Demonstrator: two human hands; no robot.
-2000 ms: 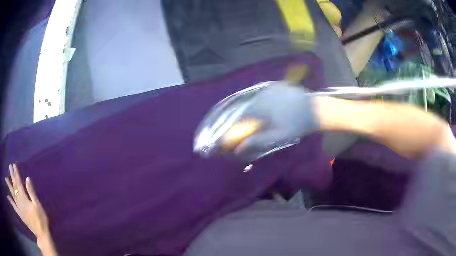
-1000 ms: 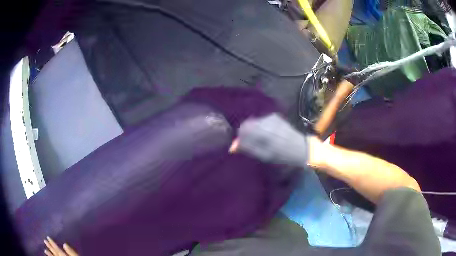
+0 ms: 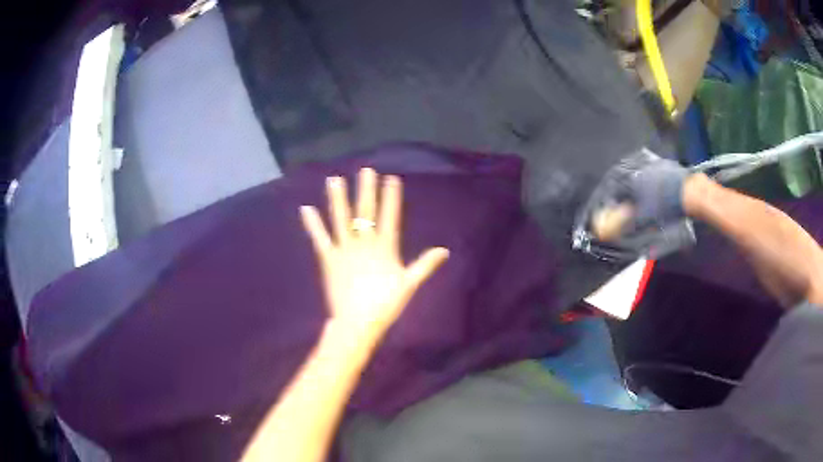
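Observation:
A dark purple garment [image 3: 226, 298] lies flat across the padded ironing table. My left hand [image 3: 365, 271], bare with a ring, is spread over the garment's middle, fingers apart and holding nothing. My right hand [image 3: 645, 194], in a grey glove, is at the table's right edge, closed around the steam iron [image 3: 591, 239]. The iron is blurred and largely hidden by the glove; it is to the right of the garment and apart from it.
Dark grey table cover [image 3: 406, 81] lies behind the garment. A white strip [image 3: 93, 153] stands at the left. A yellow strap [image 3: 654, 54] hangs behind the iron, a pale hose [image 3: 767, 155] runs right, and a red-and-white card [image 3: 623, 293] is below the iron.
My left hand has moved from the lower left to the garment's middle. My right hand has moved right, off the cloth, and now holds the iron. The garment's near-right part lies differently.

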